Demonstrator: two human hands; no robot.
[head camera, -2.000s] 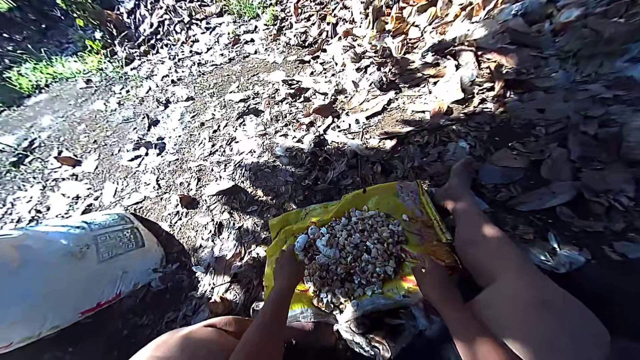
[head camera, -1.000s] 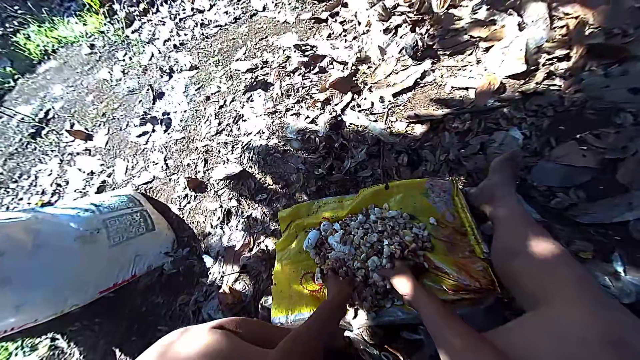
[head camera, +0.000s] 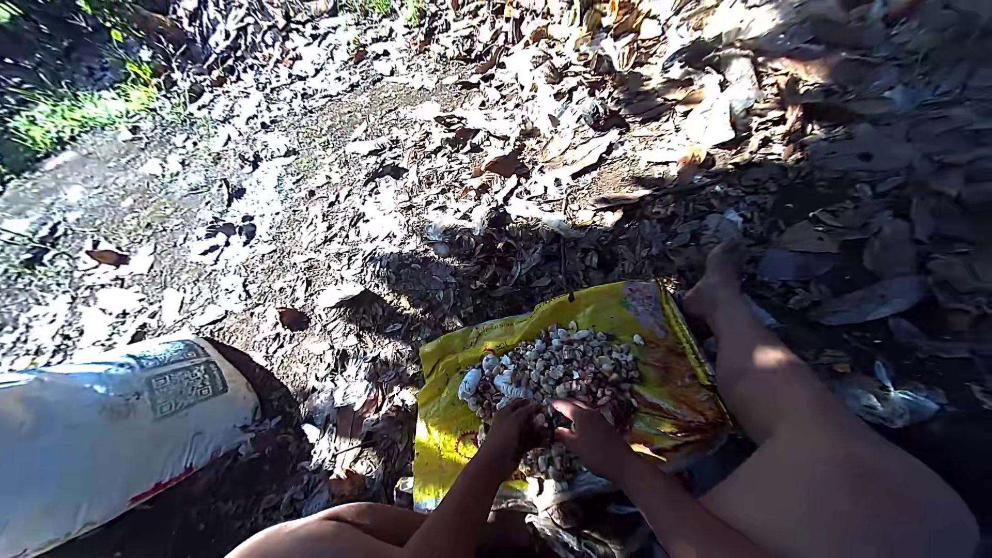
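A heap of small pale and brown pieces, perhaps nuts or seeds, lies on a yellow plastic sack spread flat on the ground. Whiter, larger lumps sit at the heap's left side. My left hand is over the near part of the heap, its fingers bent toward the other hand. Close beside it on the right, my right hand has its thumb and fingers near a small dark thing between the two hands. Whether either hand grips it cannot be told.
On the left lies a full white sack with a printed code. My bare foot rests by the yellow sack's right edge, with my leg along that side. Dry leaves cover the ground, and crumpled clear plastic lies at the right.
Two seconds ago my hands were apart at the heap's left and right sides; now they are close together over its near part. One second ago the fingers were in the heap.
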